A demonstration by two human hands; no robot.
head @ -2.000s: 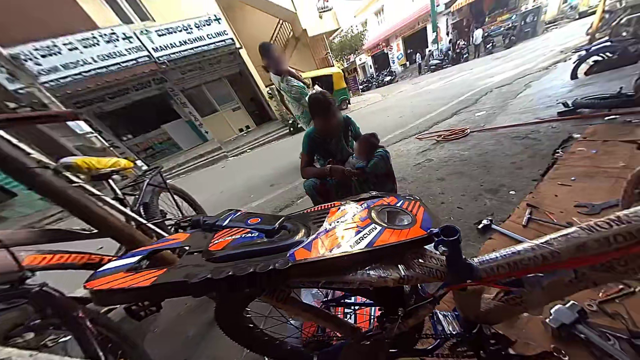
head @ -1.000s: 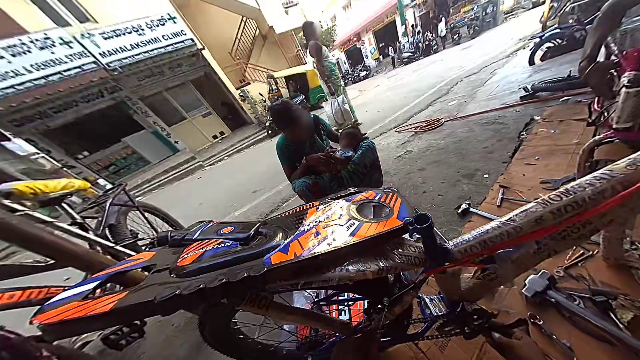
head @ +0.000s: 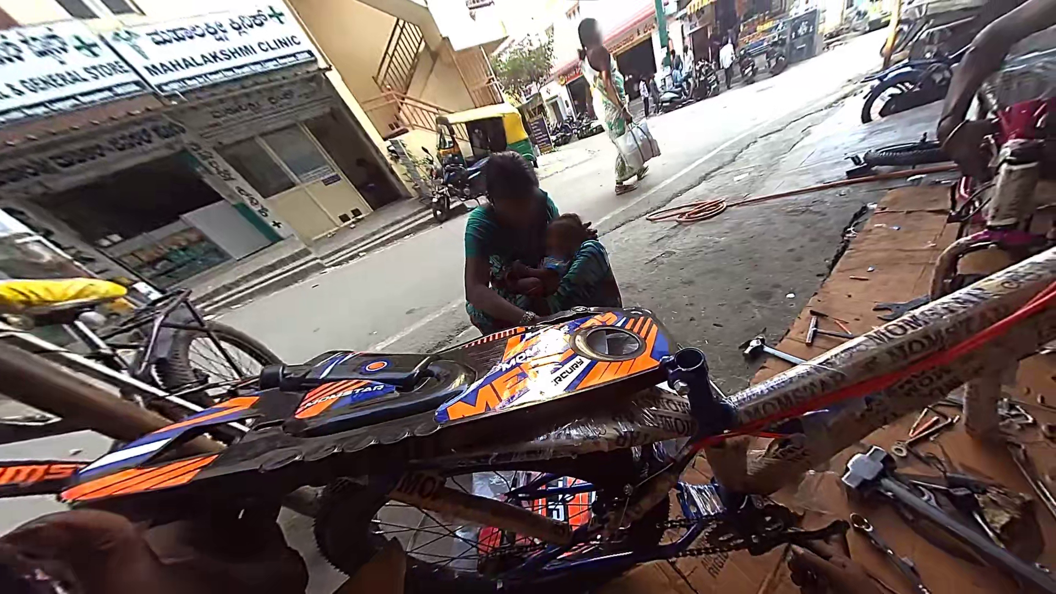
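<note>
A bicycle frame in printed wrap crosses the right half, its bare blue seat tube end uncovered. Left of it lies a long black plastic cover with orange, blue and white graphics, above a spoked wheel. At the bottom left edge, blurred skin that looks like my left hand is below the cover's end; its fingers and any hold are unclear. Low on the right, what seems to be my right hand is beside the crank and pedal, partly cut off, its grip hidden.
Cardboard on the ground bears a hammer, a combination wrench and several other tools. A co-worker's arm reaches to another bicycle. A person holding a child squats just beyond the cover. Another bicycle stands left.
The walking person has moved from left of the squatting person to the right, along the road. A co-worker's arm, not seen in the oldest frame, is in view at right.
</note>
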